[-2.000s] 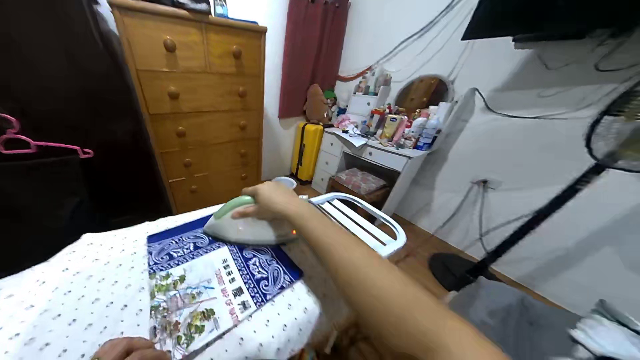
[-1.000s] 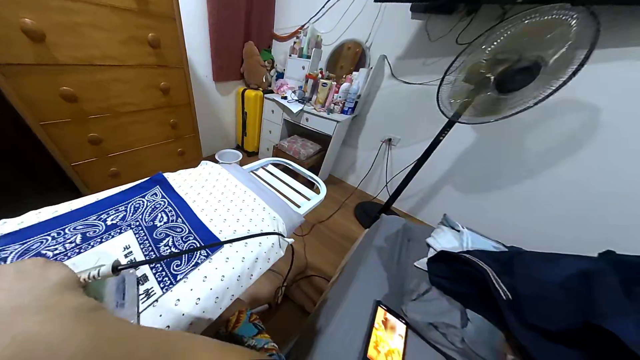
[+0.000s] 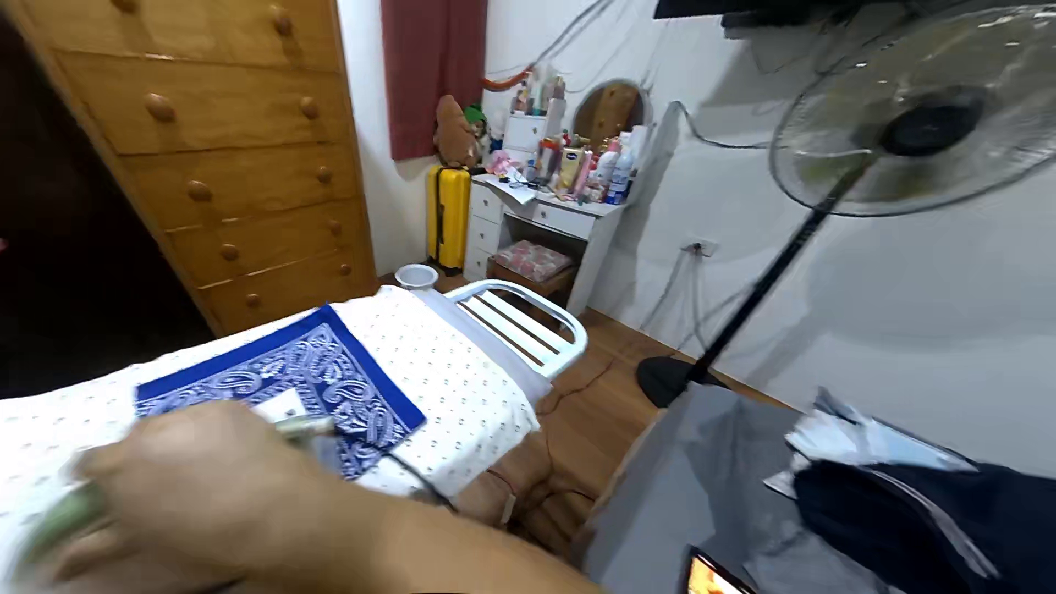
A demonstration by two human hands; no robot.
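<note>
My right hand [image 3: 198, 487] is closed round the handle of a green and white clothes iron [image 3: 62, 524], blurred at the lower left. The iron's black cord [image 3: 404, 469] runs from its rear toward the floor. Beneath and beyond the hand, a blue paisley bandana [image 3: 330, 371] with a printed white middle lies flat on the white patterned cover of an ironing board [image 3: 450, 388]. My hand and forearm hide part of the bandana and most of the iron. My left hand is out of view.
The board's white metal iron rest [image 3: 528, 326] juts out at its far end. A pedestal fan [image 3: 932, 124] stands at right, behind a grey surface [image 3: 685, 478] with dark clothes [image 3: 899, 511] and a lit phone [image 3: 709, 577]. A wooden chest of drawers [image 3: 239, 157] stands at left.
The iron was on the upper part of the bandana two seconds ago; it is now at the lower left. The left fingers seen at the bottom then are out of view. The view has turned right.
</note>
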